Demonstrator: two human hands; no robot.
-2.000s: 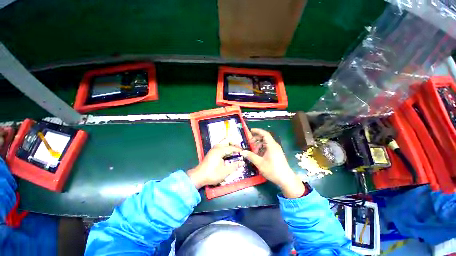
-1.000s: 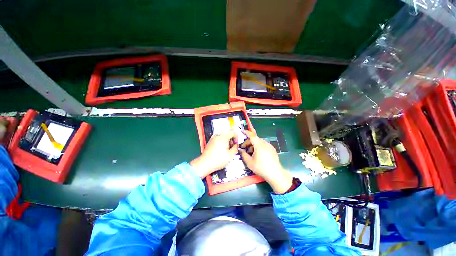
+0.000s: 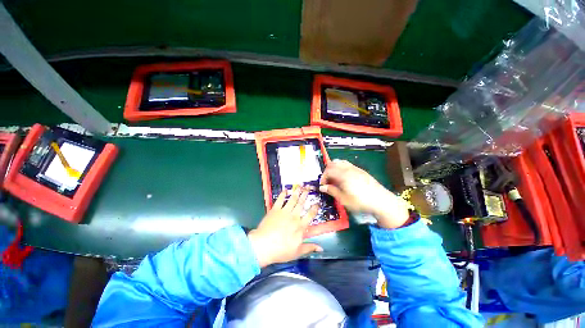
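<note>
An open-backed tablet (image 3: 274,168) lies in a red foam frame (image 3: 262,154) on the green bench in front of me. Its white battery (image 3: 300,168) with an amber strip faces up in the upper part. My left hand (image 3: 282,225) lies with fingers spread over the lower part of the tablet, on the circuit board area. My right hand (image 3: 356,189) is at the tablet's right edge with thumb and index finger pinched together. Whether something is held between those fingertips cannot be told.
Framed tablets lie at the left (image 3: 96,178) and on the rear lane (image 3: 133,96), (image 3: 318,102). At the right are a brown block (image 3: 400,165), a round tin (image 3: 437,197), yellowish bits, a black boxy unit (image 3: 469,192), plastic bags (image 3: 487,109) and red trays (image 3: 545,186).
My left hand has opened out flat over the lower tablet. My right hand has moved from over the tablet's middle to its right edge. The rear framed tablets have shifted right in view.
</note>
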